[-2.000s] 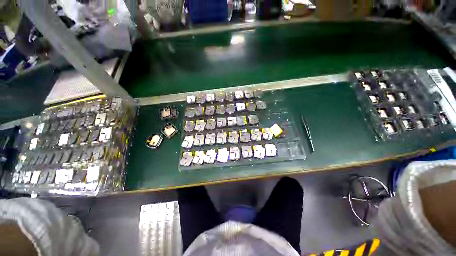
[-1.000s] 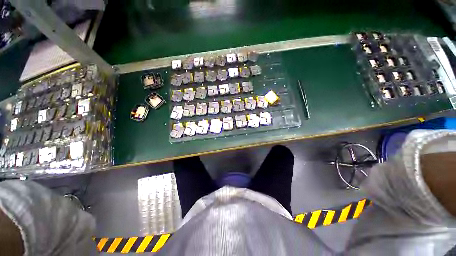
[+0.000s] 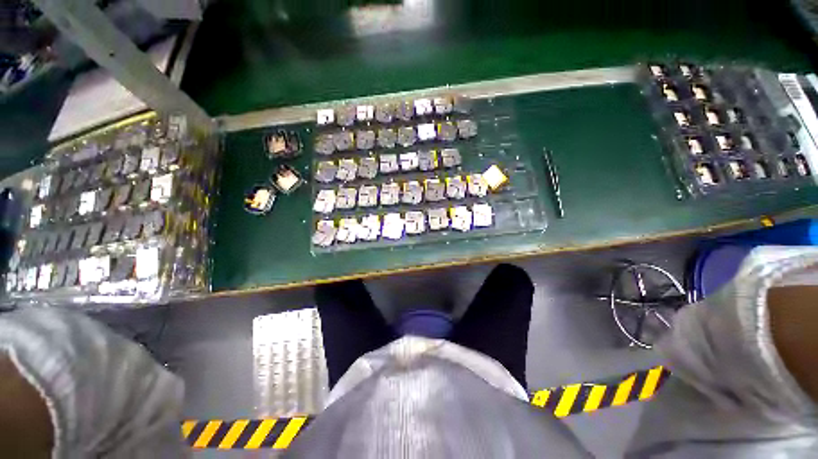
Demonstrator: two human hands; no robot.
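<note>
A clear plastic tray [image 3: 520, 213] lies on the green bench mat with rows of small silver-grey square modules [image 3: 388, 194]. One yellow-edged piece [image 3: 494, 177] sits tilted at the right end of a row. Thin dark tweezers [image 3: 552, 184] lie right of the tray. Several black-rimmed housings [image 3: 286, 178] with copper centres lie left of it. Both my hands are out of the picture. Only my white sleeves and part of each forearm show at the lower left and lower right edges.
Stacked filled blister trays [image 3: 108, 215] stand at the left. A tray of dark housings [image 3: 737, 134] lies at the far right. A metal post [image 3: 121, 58] rises at upper left. Below the bench are a pale gridded tray [image 3: 289, 363], a stool [image 3: 646, 300] and yellow-black floor tape [image 3: 610, 392].
The view has tilted down, so the bench sits higher in the picture and the floor tape shows. The trays, housings and tweezers keep their places on the bench.
</note>
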